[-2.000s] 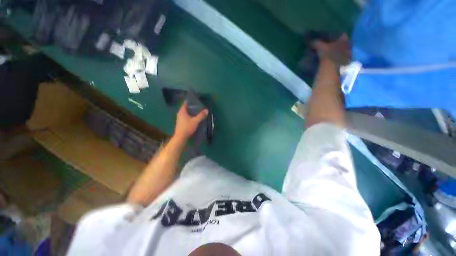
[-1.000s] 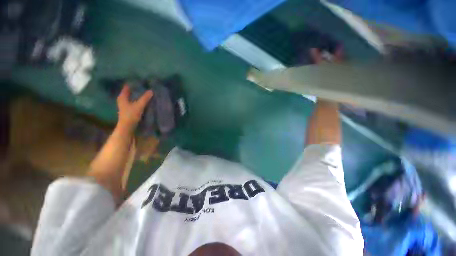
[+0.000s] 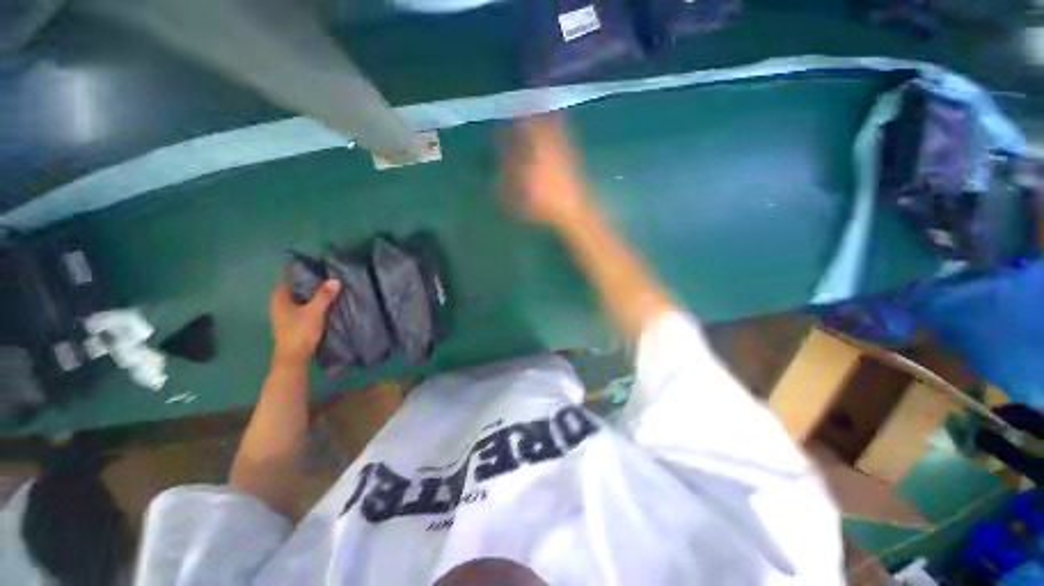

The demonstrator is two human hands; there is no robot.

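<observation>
Several dark grey, slightly shiny folded pieces [image 3: 404,300] stand side by side in a row on the green bench top [image 3: 698,195], near its front edge. My left hand [image 3: 300,324] is at the left end of the row, with thumb and fingers around the end piece. My right hand [image 3: 538,166] is blurred, reaching over the bench near the pale blue strip [image 3: 756,76]; I cannot tell whether it holds anything. A dark piece with a white label [image 3: 579,23] lies beyond the strip.
White paper slips [image 3: 124,343] and dark goods [image 3: 34,309] lie at the left. A grey bracket [image 3: 298,86] slants over the bench. An open carton [image 3: 853,406] stands at the right, below dark goods [image 3: 939,160] on the bench.
The view has turned to the right. My right hand has come off a dark piece beyond the strip and now shows over the bench. My left hand stays at the row of dark pieces.
</observation>
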